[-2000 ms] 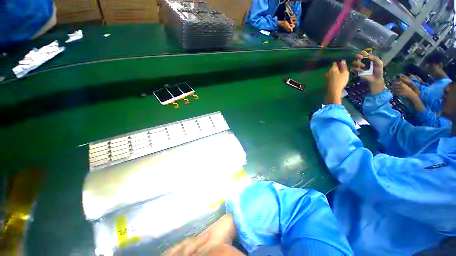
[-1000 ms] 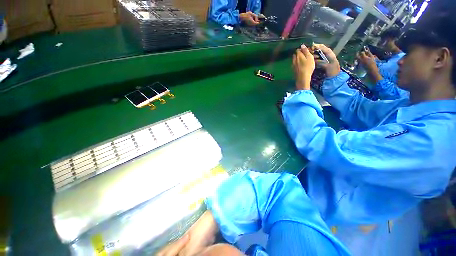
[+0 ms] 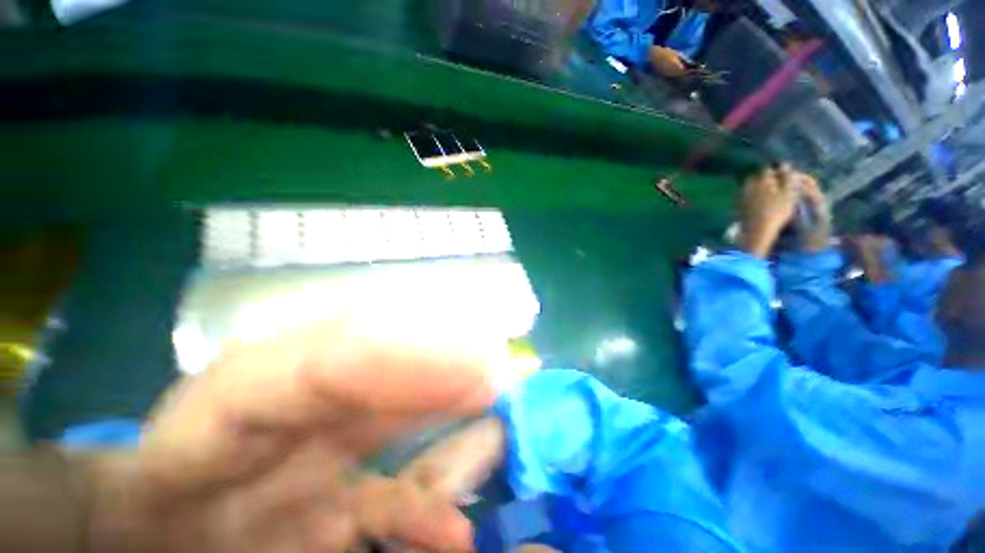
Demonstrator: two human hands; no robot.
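My left hand (image 3: 281, 432), bare, large and blurred, reaches in from the lower left across the near part of the shiny silvery sheet (image 3: 356, 297). Its fingers point right; whether it holds anything cannot be told. My right hand (image 3: 464, 459) is partly hidden behind it, below the blue sleeve; its fingertips cannot be made out. The white adhesive strip (image 3: 356, 235) with rows of small bars lies along the sheet's far edge. Yellow tape (image 3: 523, 354) shows at the sheet's right edge.
Three joined screen modules (image 3: 445, 148) with orange cable tails lie beyond the sheet. A small dark piece (image 3: 670, 192) lies farther right. A neighbouring worker's blue sleeve (image 3: 745, 335) borders the right side. Amber film (image 3: 32, 292) is at the left. Another worker's hands (image 3: 670, 59) show across the belt.
My left hand has come into view over the near part of the sheet and now partly covers my right hand. The camera view has shifted and blurred.
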